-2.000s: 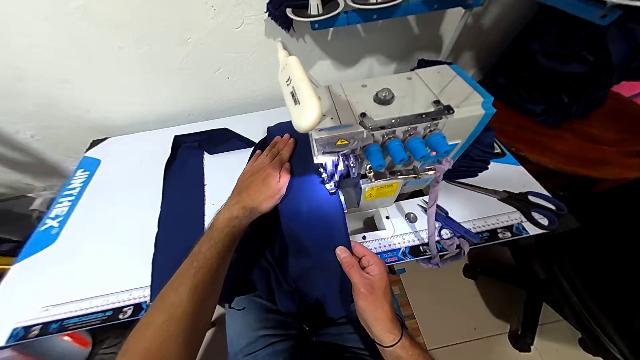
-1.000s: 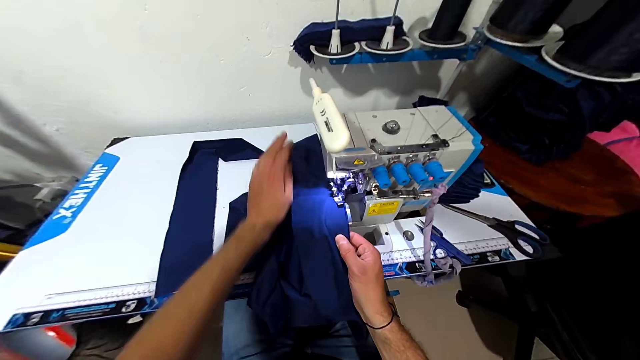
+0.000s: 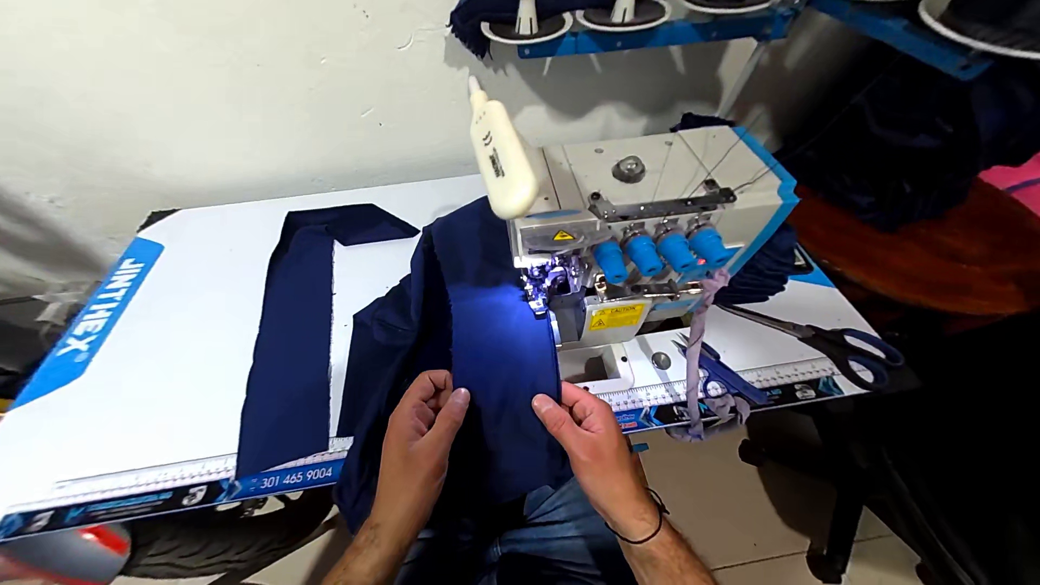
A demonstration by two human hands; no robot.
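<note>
Navy fabric (image 3: 504, 349) runs from my lap up to the presser foot (image 3: 538, 302) of a white and blue overlock sewing machine (image 3: 650, 236), whose lamp lights it. My left hand (image 3: 424, 435) pinches the fabric's left edge between thumb and fingers. On its right edge, below the foot, my right hand (image 3: 589, 439) holds the cloth the same way, a dark cord around the wrist. More folded navy cloth bunches left of the lit strip. A separate navy piece (image 3: 296, 341), bent at the top, lies flat on the white table further left.
Large scissors (image 3: 837, 345) and small blue thread snips (image 3: 719, 370) lie right of the machine. A pale fabric strip (image 3: 695, 357) hangs from it. Rulers are printed along the table's front edge (image 3: 146, 479). A thread stand (image 3: 650, 32) is above; dark cloth (image 3: 894, 146) is heaped at right.
My left hand has come down from the upper part of the fabric beside the machine to its lower left edge, and now grips it. My right hand still holds the right edge.
</note>
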